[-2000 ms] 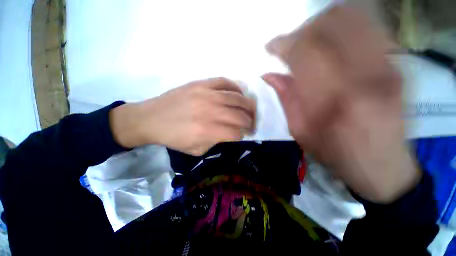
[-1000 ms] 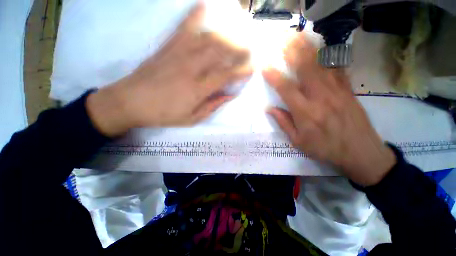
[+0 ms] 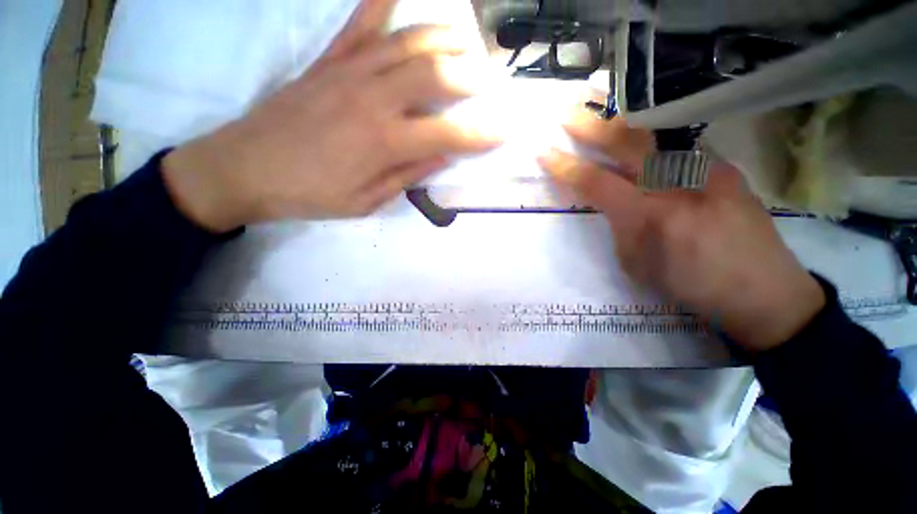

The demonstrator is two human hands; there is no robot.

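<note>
A white fabric piece (image 3: 211,65) lies on the table at the upper left and runs under my left hand (image 3: 337,125). My left hand lies flat on it, fingers spread, fingertips in the lamp glare near the needle area. My right hand (image 3: 694,226) is right of the glare, fingertips close to the presser foot area and partly behind the ridged grey knob (image 3: 674,170). Glare hides the fabric edge and whether my right fingers grip it. The sewing machine head (image 3: 784,75) is at the upper right.
A printed ruler scale (image 3: 362,318) runs along the table's front edge. The dark rounded corner of the machine bed (image 3: 433,208) shows between my hands. A yellowish tuft (image 3: 819,161) and a black tool handle, maybe scissors (image 3: 907,263), are at right. A cardboard strip (image 3: 65,131) is at left. White pieces (image 3: 256,417) hang beside my lap.
Over the last two seconds the machine head and ruler came into view. Both hands moved to the needle area. Since one second ago the fabric has shifted away from me, uncovering the bed corner.
</note>
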